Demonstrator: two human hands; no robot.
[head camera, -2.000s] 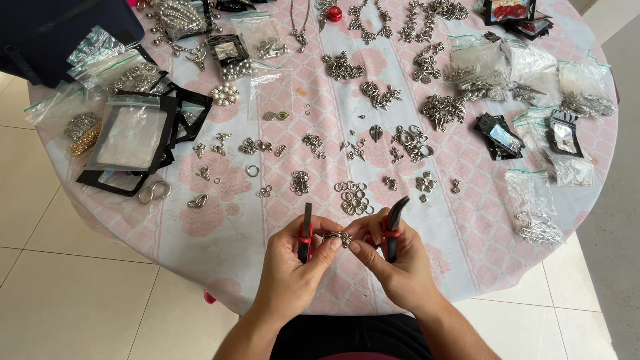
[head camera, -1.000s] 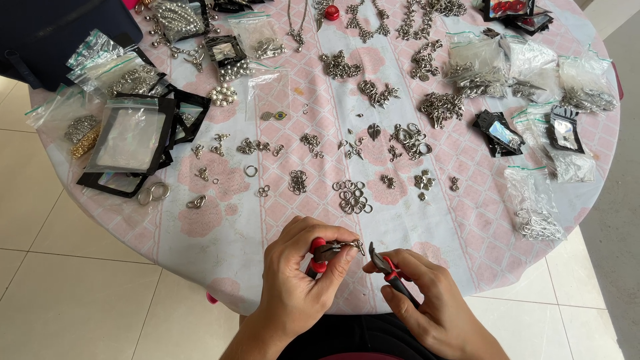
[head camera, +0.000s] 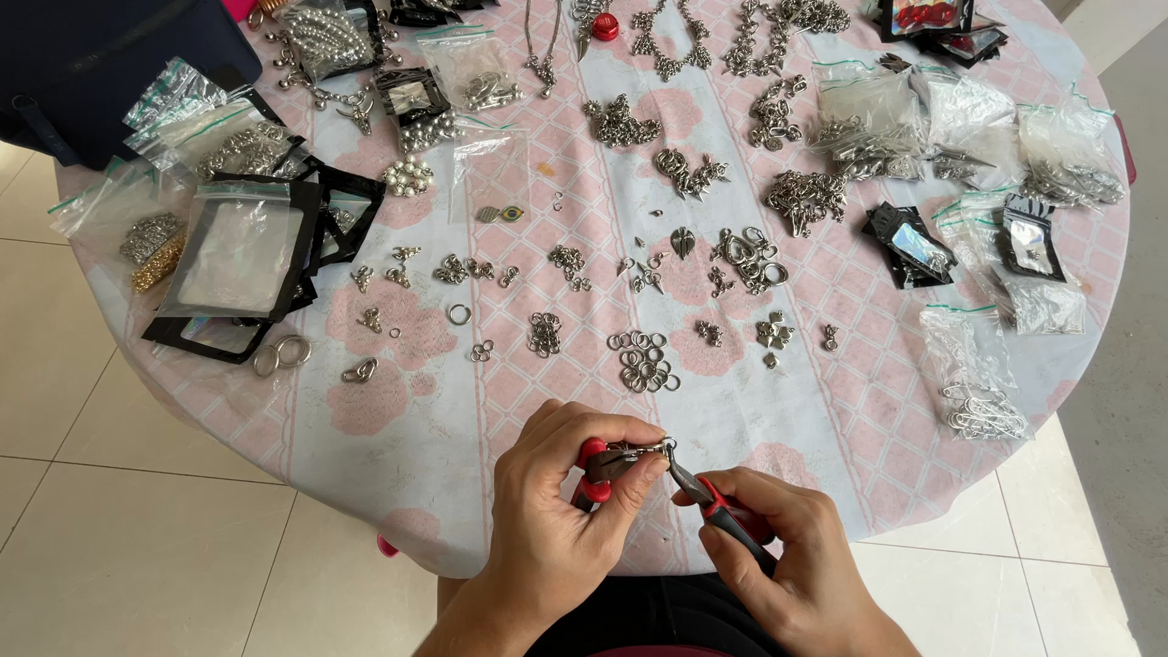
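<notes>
Near the table's front edge, my left hand (head camera: 570, 493) is closed around red-and-black pliers (head camera: 598, 470), with a small silver metal piece pinched between thumb and forefinger beside their jaws. My right hand (head camera: 789, 547) grips a second pair of red-and-black pliers (head camera: 716, 516). Their tips meet a small metal ring (head camera: 670, 444) at the left fingertips; whether the jaws are closed on it cannot be told. Just beyond the hands lies a pile of silver jump rings (head camera: 643, 360), with a heap of small linked rings (head camera: 545, 335) to its left.
A round table with a pink-and-white cloth (head camera: 438, 429) carries several piles of silver charms and chains (head camera: 623, 123). Zip bags (head camera: 239, 246) and a dark blue bag (head camera: 109, 73) are at left. More zip bags (head camera: 972, 365) lie at right. A red round item (head camera: 605, 26) sits at the back.
Two seconds ago both pliers pointed up while the fingers held the metal piece. Now the left pliers lie sideways in the left hand, and the right pliers' tips have come to the ring.
</notes>
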